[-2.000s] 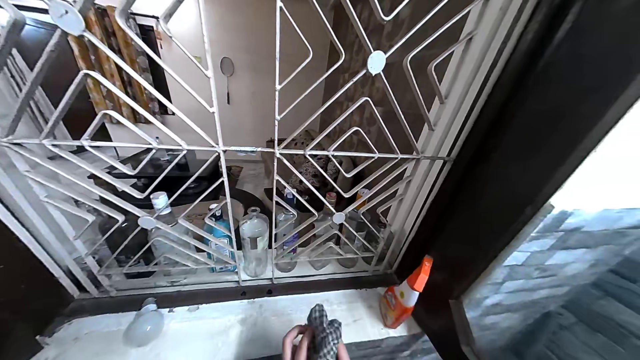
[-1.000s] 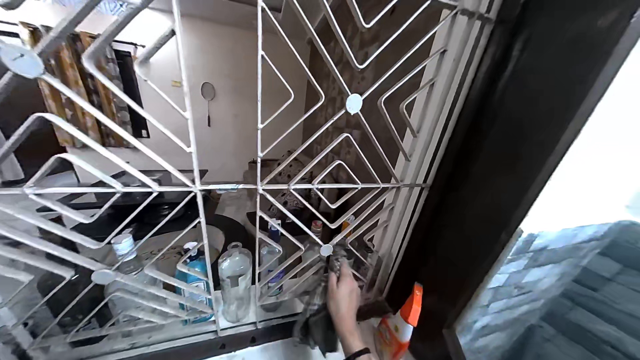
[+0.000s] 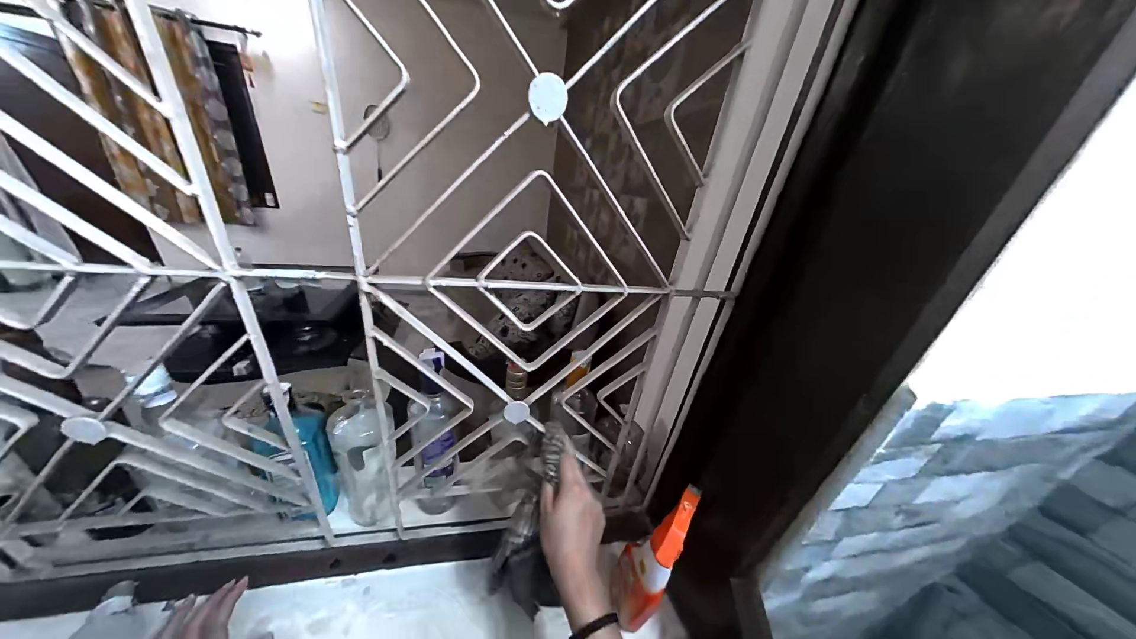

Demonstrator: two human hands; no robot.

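Note:
My right hand (image 3: 572,524), a dark band at its wrist, presses a dark checked cloth (image 3: 524,541) to the lower right bars of a white metal window grille (image 3: 497,282). Part of the cloth hangs below the fingers onto the sill. Just right of that hand, an orange and white spray bottle (image 3: 652,568) stands on the white sill (image 3: 373,603). At the lower left edge my left hand (image 3: 209,612) shows only its fingers, low over the sill beside a pale, rounded object (image 3: 115,612). Nothing shows in its fingers; the palm is out of frame.
Behind the grille stand a blue bottle (image 3: 311,453), a clear glass bottle (image 3: 362,461), a bottle with a purple label (image 3: 435,444) and several others. A dark window frame (image 3: 799,266) rises at the right, with grey stone-like tiles (image 3: 1003,497) beyond it.
My right hand has gone from low over the sill up to the grille with the cloth. My left fingers have come into view at the lower left. The view has moved closer to the grille.

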